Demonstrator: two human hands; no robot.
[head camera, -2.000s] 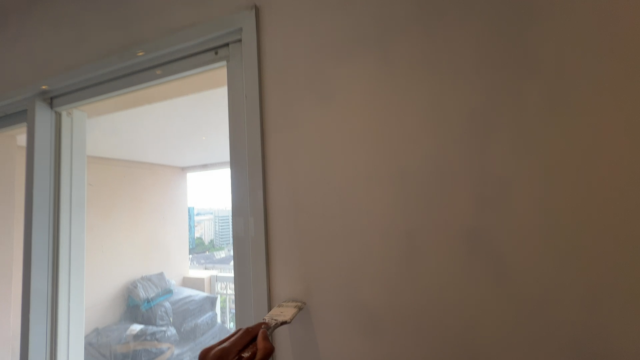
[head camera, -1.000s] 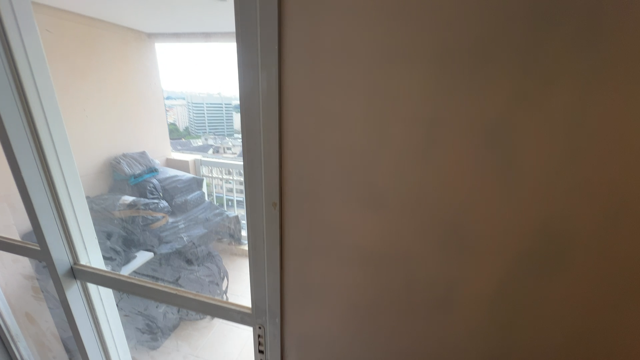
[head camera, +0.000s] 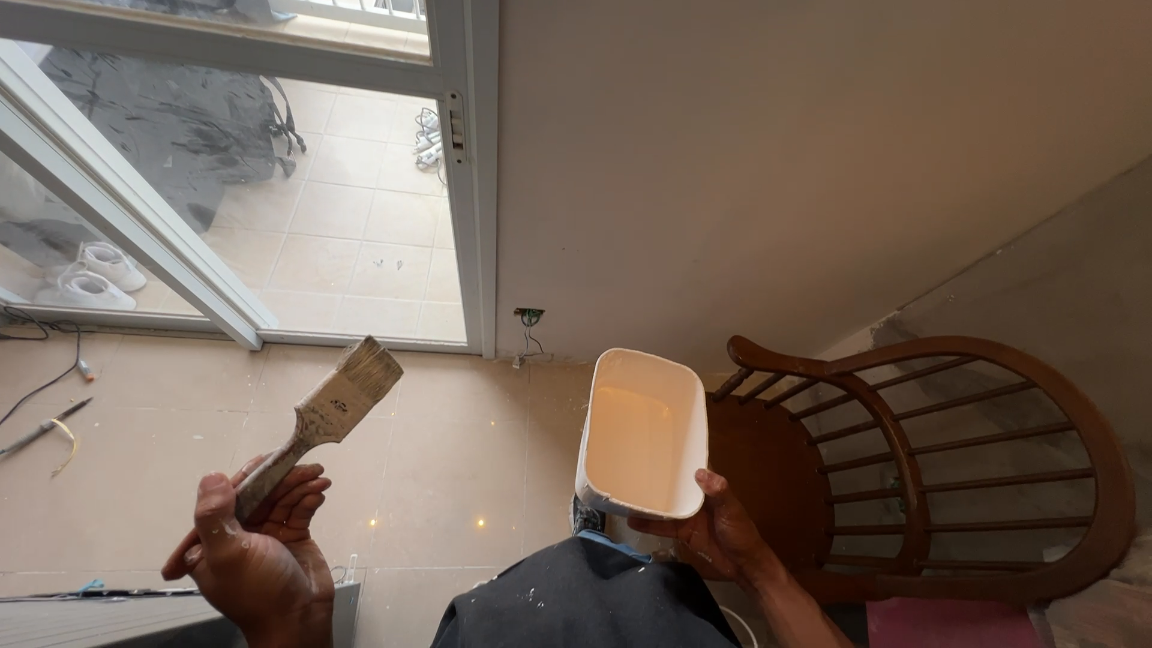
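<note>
My left hand (head camera: 261, 549), at the lower left, holds a flat paintbrush (head camera: 337, 405) by its handle, bristles pointing up and to the right. The brush and my fingers carry whitish smears. In the lower middle, my right hand (head camera: 720, 522) grips a white plastic tub (head camera: 585, 450) at its lower right rim. The tub is tilted so that its inside shows, with pale liquid or coating in it. Brush and tub are well apart.
A wooden spindle-back chair (head camera: 927, 441) stands at the right, close to the tub. Wires hang from a wall box (head camera: 529, 317) beside the sliding glass door (head camera: 468, 180). A cable (head camera: 54, 382) and a thin tool (head camera: 45, 427) lie on the tiled floor.
The view has swung down from the door and wall to the floor. The hand with the brush, seen two seconds ago by the door frame, is now low at the left; the tub has come into view.
</note>
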